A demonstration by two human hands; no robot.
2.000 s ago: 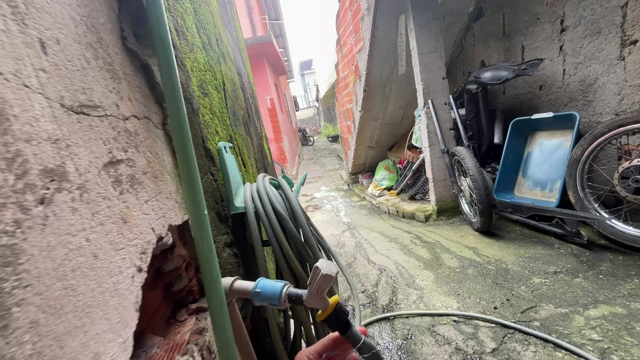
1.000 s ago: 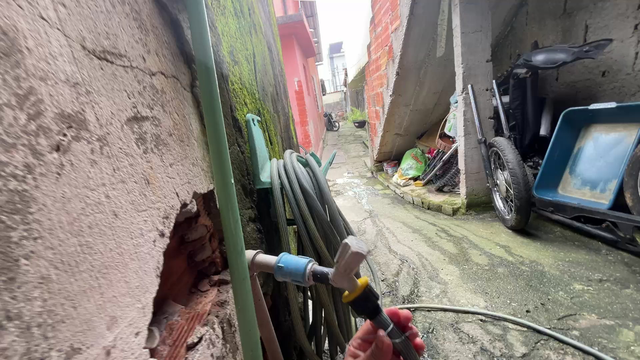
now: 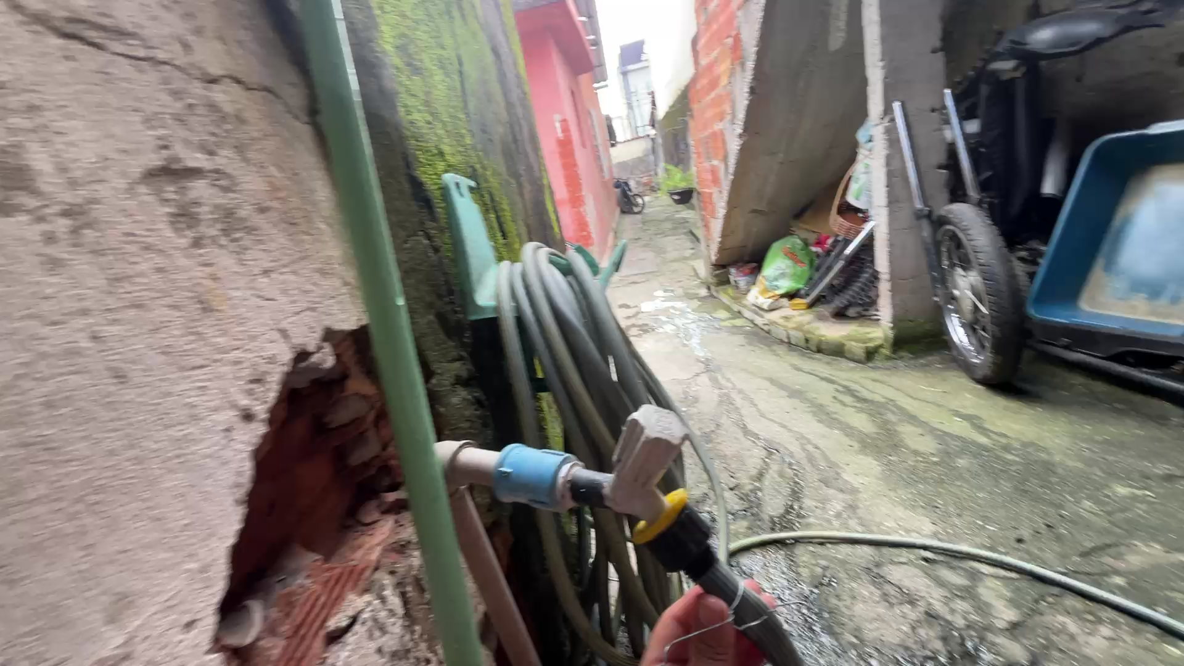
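My left hand (image 3: 708, 634) is at the bottom edge, its fingers closed round the end of a dark garden hose (image 3: 763, 629), just below its black connector (image 3: 680, 541) with a yellow ring. A thin wire loops about the hose by the fingers. The connector joins the spout of a grey tap (image 3: 643, 458), whose handle part tilts up. Behind the tap are a blue pipe fitting (image 3: 534, 476) and a short pipe from the wall. Coiled hose (image 3: 564, 342) hangs on a green plastic holder (image 3: 472, 245) beyond the tap. My right hand is out of view.
A green pole (image 3: 379, 277) stands before the rough wall, which has a broken hole (image 3: 324, 490) showing brick. A length of hose (image 3: 962, 552) crosses the wet concrete. To the right are a wheel (image 3: 979, 291), a blue tub (image 3: 1064, 231) and a concrete pillar (image 3: 911, 176).
The view has shifted, with the tap and hose coil appearing further right than two seconds ago. My left hand stays on the hose below the connector.
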